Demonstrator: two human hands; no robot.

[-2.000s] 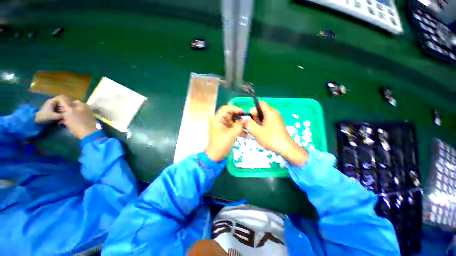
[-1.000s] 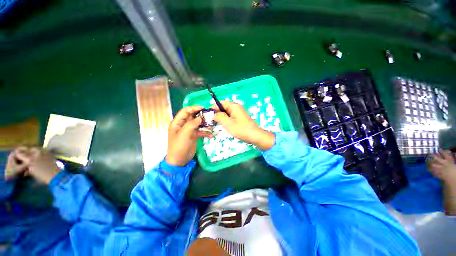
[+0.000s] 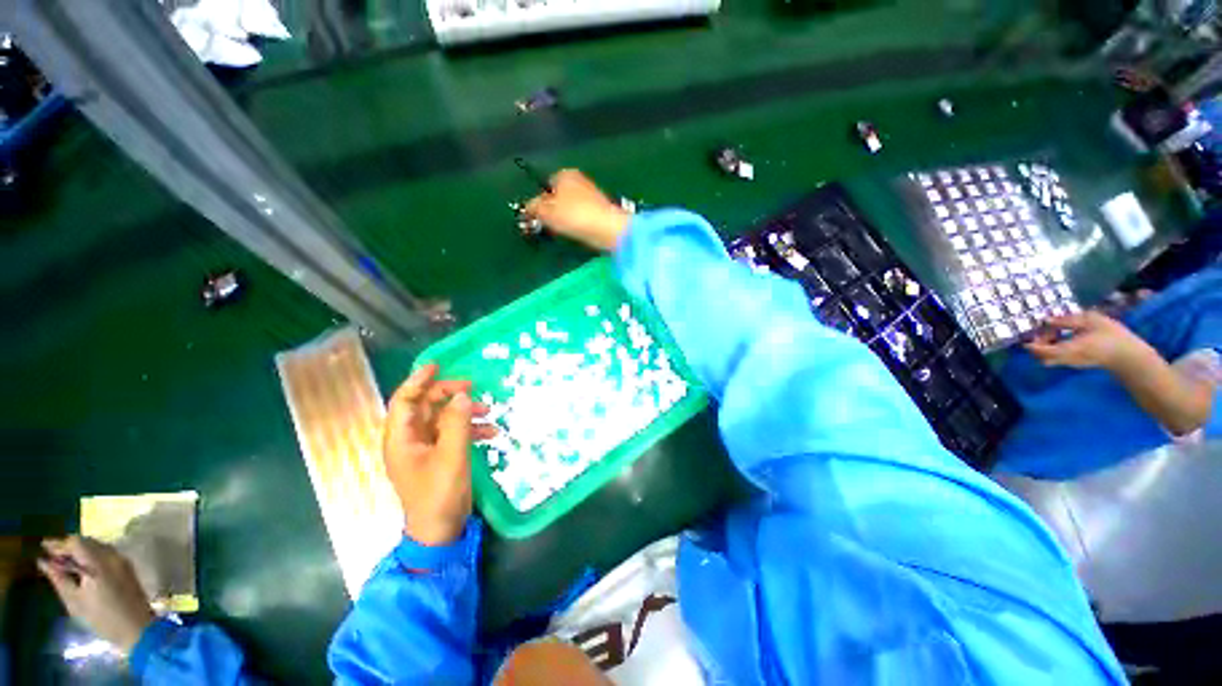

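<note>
My right hand point(image 3: 579, 209) is stretched out over the green bench beyond the tray and holds the slim black tweezers point(image 3: 531, 172). Its fingertips are at a small dark device housing point(image 3: 528, 221); whether they grip it is unclear. My left hand point(image 3: 432, 453) is over the left edge of the green parts tray point(image 3: 619, 462), fingers apart, with nothing visible in it. Loose white pieces point(image 3: 570, 402) are spread in the tray.
An adhesive strip sheet point(image 3: 331, 416) is left of the tray. A black blister tray point(image 3: 925, 342) and a clear pocket tray point(image 3: 985, 248) are to the right. A grey metal upright point(image 3: 201, 148) crosses the upper left. Neighbours' hands point(image 3: 1106, 342) show at both sides.
My hands have parted. The right went forward across the bench with the tweezers; the left no longer holds the device housing and is open by the tray. The view has turned to the right.
</note>
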